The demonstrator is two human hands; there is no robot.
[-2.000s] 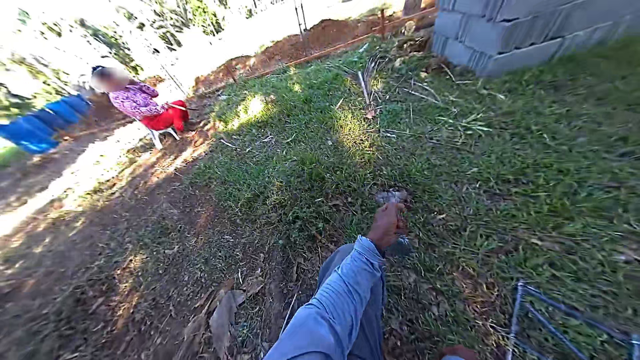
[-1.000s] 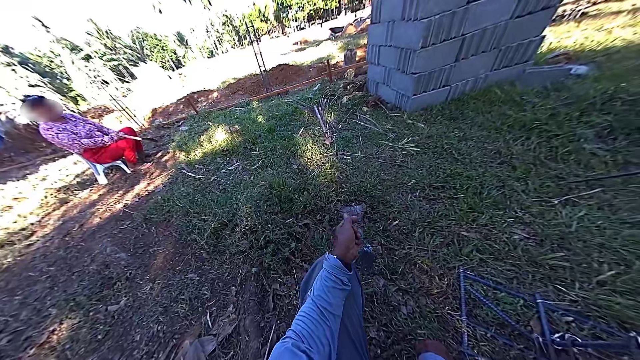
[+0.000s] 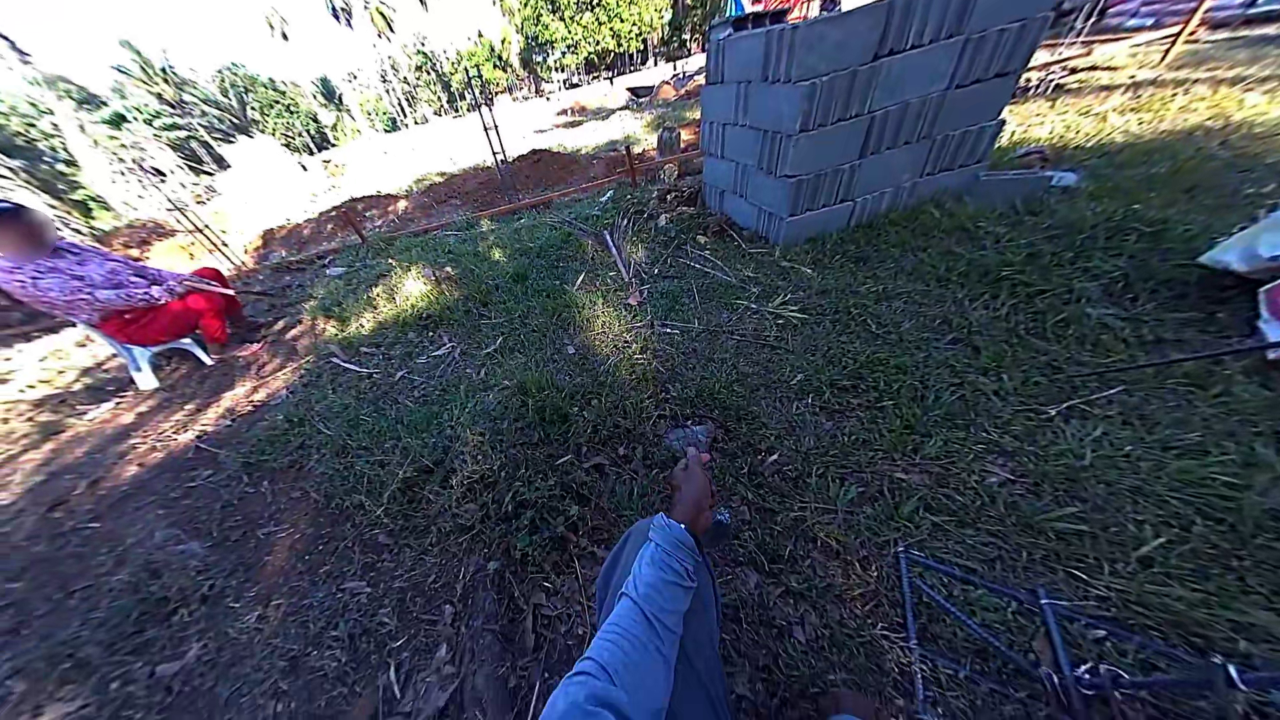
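My left hand (image 3: 692, 490), at the end of a blue-grey sleeve (image 3: 635, 625), is closed on a small greyish object (image 3: 690, 437), too unclear to name. It shows above my fingers, and a dark, shiny part (image 3: 720, 518) shows below the hand. The hand is above the grass, over my trousered leg (image 3: 705, 640). My right hand is out of view. At lower right lies a frame of tied steel rebar (image 3: 1000, 645) on the grass.
A stack of grey concrete blocks (image 3: 850, 120) stands ahead. At left a person (image 3: 110, 290) sits on a white plastic chair (image 3: 145, 360). A wooden rail (image 3: 540, 200) runs before dug soil (image 3: 550, 170). A thin dark rod (image 3: 1180, 361) and pale bags (image 3: 1245, 248) are at right.
The view has swung to the right, bringing more of the block stack and the rebar frame into sight. My left hand stays closed on the greyish object.
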